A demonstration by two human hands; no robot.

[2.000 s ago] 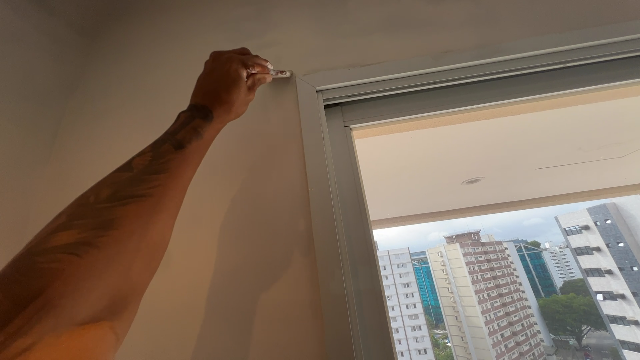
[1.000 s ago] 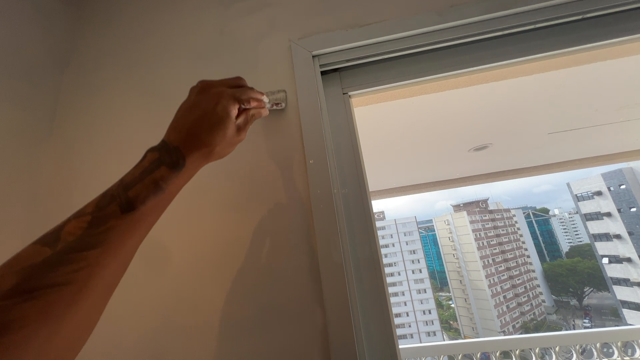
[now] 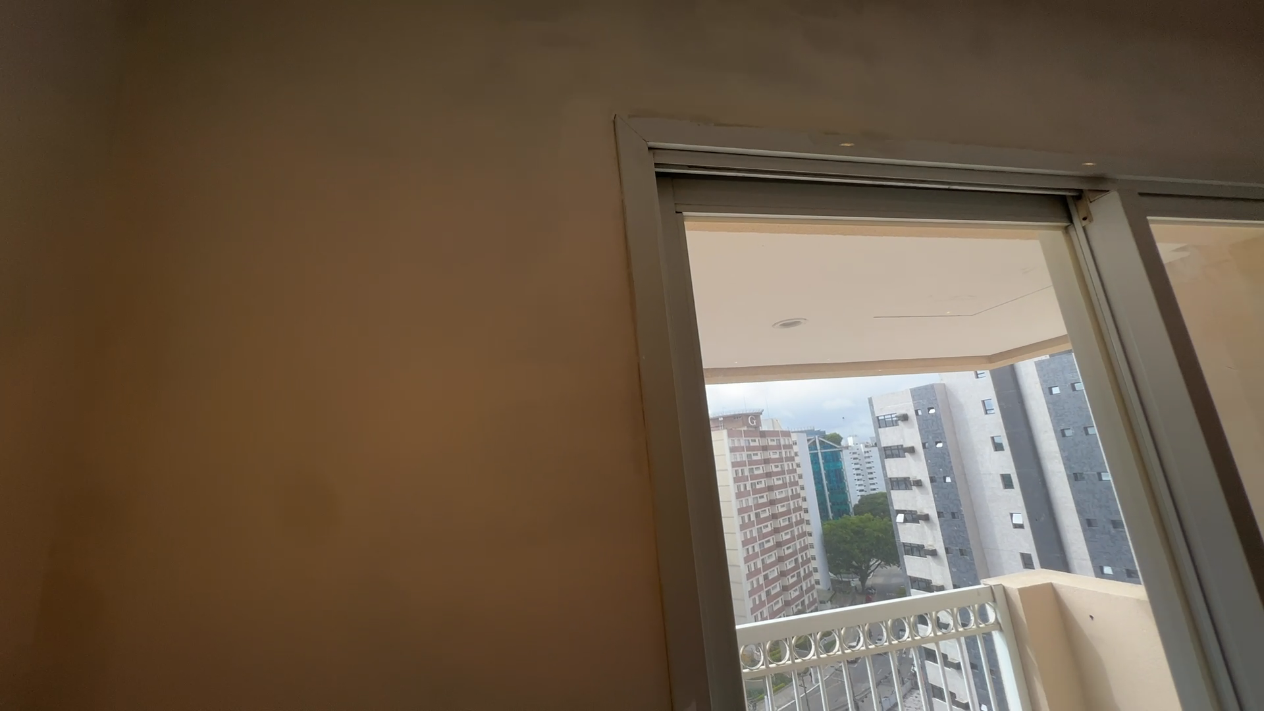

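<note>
Neither my left hand nor my right hand shows in the head view now. A plain beige-brown wall (image 3: 375, 375) fills the left half of the view. Beside it, a grey metal frame (image 3: 664, 444) surrounds a glazed balcony door, with its mitred upper left corner against the wall. Small light spots show on the frame's top member (image 3: 889, 153). The small tool seen earlier in a hand is out of view.
A second upright (image 3: 1150, 395) of the door frame stands at the right. Beyond the glass are a balcony ceiling (image 3: 889, 286), a white metal railing (image 3: 869, 620), a beige parapet (image 3: 1096, 632), tall buildings and a tree (image 3: 861, 545).
The hand that held a small tool at the wall beside the frame's upper corner has gone out of view, along with its forearm. The view has shifted, showing more of the door's right side.
</note>
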